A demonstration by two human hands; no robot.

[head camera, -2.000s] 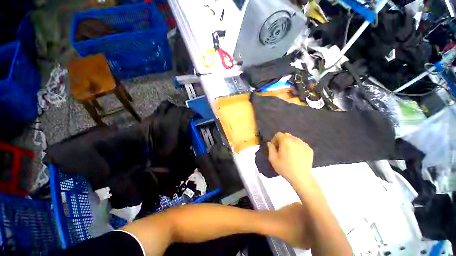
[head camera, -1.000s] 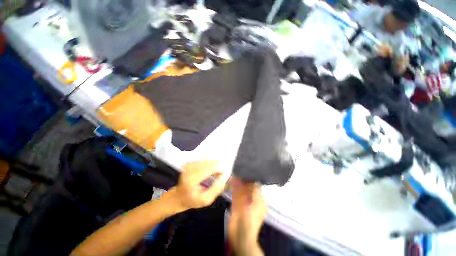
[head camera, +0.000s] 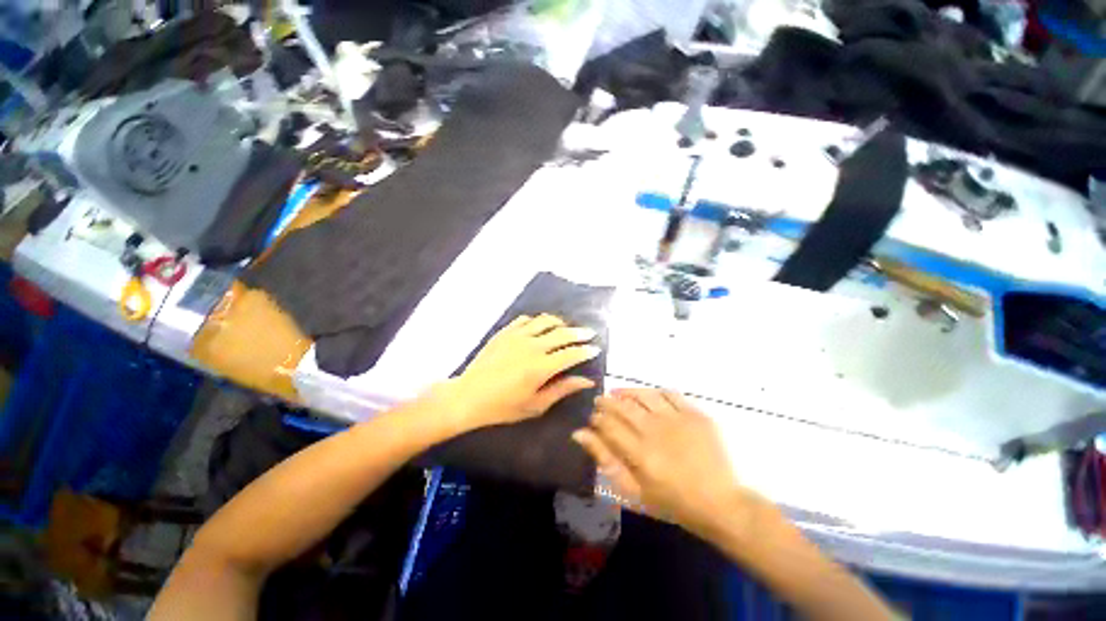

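Observation:
A dark fabric piece [head camera: 552, 297] lies on the white table in front of the sewing machine [head camera: 825, 334], its near end hanging over the front edge. My left hand [head camera: 528, 370] lies on it with fingers spread, pressing it flat. My right hand [head camera: 649, 449] is at its right edge, fingertips touching it; whether they pinch it is unclear. A long dark panel [head camera: 418, 218] lies on the table to the left of the machine.
A grey vented housing [head camera: 164, 158], yellow and red-handled snips [head camera: 136, 296] and a brown patch [head camera: 249, 343] are at the left. A black strip [head camera: 853, 209] drapes over the machine head. Dark fabric heaps [head camera: 898, 91] lie behind. A blue crate [head camera: 85, 376] stands lower left.
The view has swung right to the machine. The long panel now lies left, out of my hands. Both hands have moved onto a smaller dark piece in front of the machine.

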